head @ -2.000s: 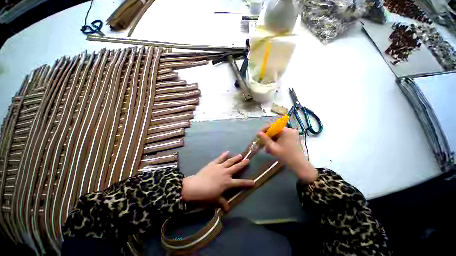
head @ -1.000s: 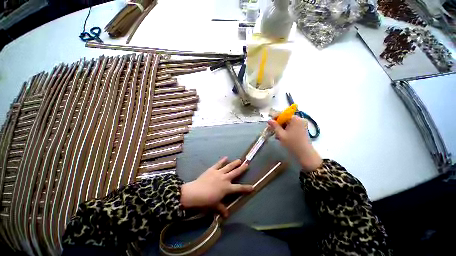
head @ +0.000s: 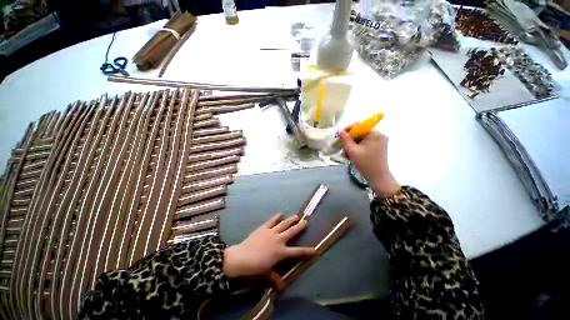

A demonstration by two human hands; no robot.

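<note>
A brown leather strap with a pale centre line [head: 329, 239] lies looped on the grey work board [head: 262, 195], its two ends pointing up and right. My left hand [head: 264, 249] lies spread flat over it, fingers apart, pressing it on the board. My right hand [head: 369, 156] holds the yellow-handled glue brush [head: 366, 127] at the whitish glue pot [head: 316, 139]; the bristles are hidden at the pot's rim. The strap's upper end shows a wet-looking white patch.
A crisscross stack of straps [head: 106, 194] fills the left. A white glue bottle [head: 335, 47] stands behind the pot, a hammer-like tool [head: 291, 122] beside it. Scissors [head: 357, 177] are mostly hidden by my right hand. Clear bags [head: 390, 47] and grey-edged sheets [head: 519, 162] lie right.
My right hand has lifted the brush off the strap's upper end and moved it up to the glue pot. My left hand stays on the strap. The view has tilted up slightly.
</note>
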